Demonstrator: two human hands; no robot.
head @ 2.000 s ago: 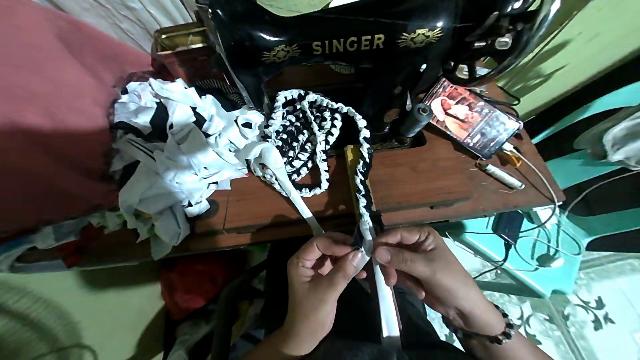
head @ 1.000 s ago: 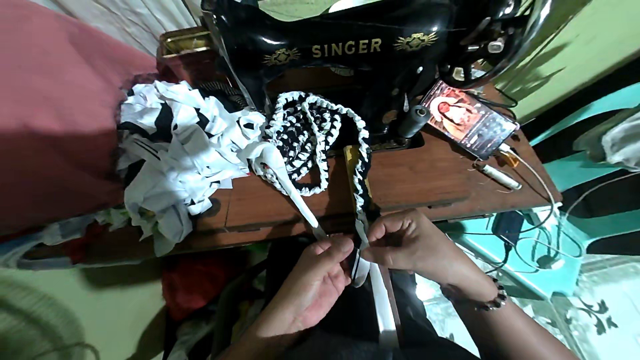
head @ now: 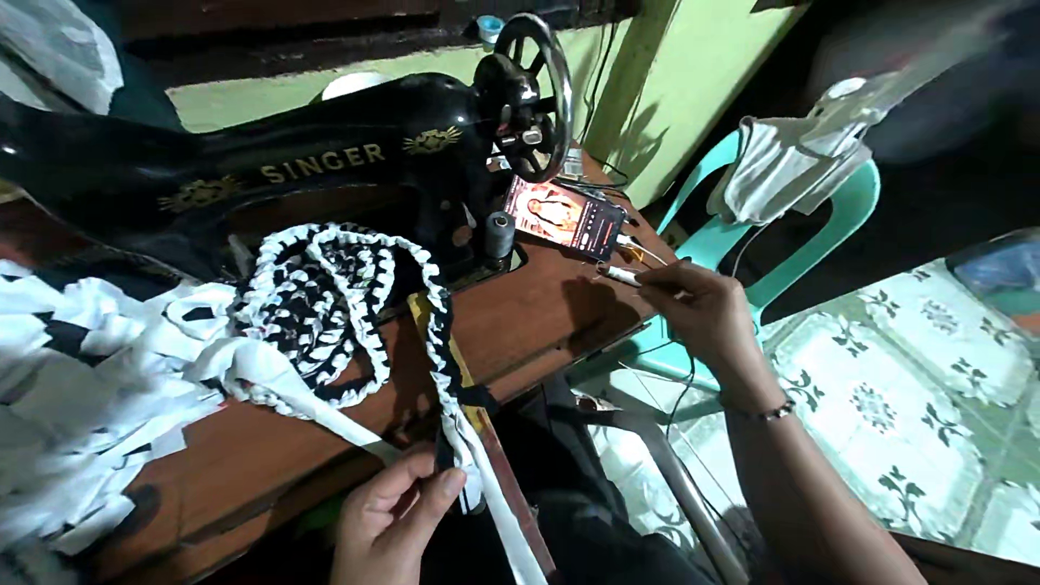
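Observation:
My left hand (head: 398,516) pinches the working end of a black-and-white braided fabric cord (head: 439,341), near the table's front edge. White fabric strips (head: 504,520) hang down from that end. Most of the cord lies coiled (head: 317,309) on the table under the sewing machine. My right hand (head: 699,313), at the table's right edge, has its thumb and fingers on the end of a small white stick-like object (head: 619,275); what it is cannot be told. A pile of white fabric strips (head: 89,382) lies at the left, one strip running to my left hand.
A black Singer sewing machine (head: 325,154) stands behind the coil. Beside it are a grey thread spool (head: 499,236) and a phone (head: 565,218) with its screen lit and a white cable (head: 646,250). A green plastic chair (head: 829,236) with cloth on it stands to the right.
My right hand has left the braid and moved right to the small white object. My left hand remains at the braid's end. The view has swung to the right.

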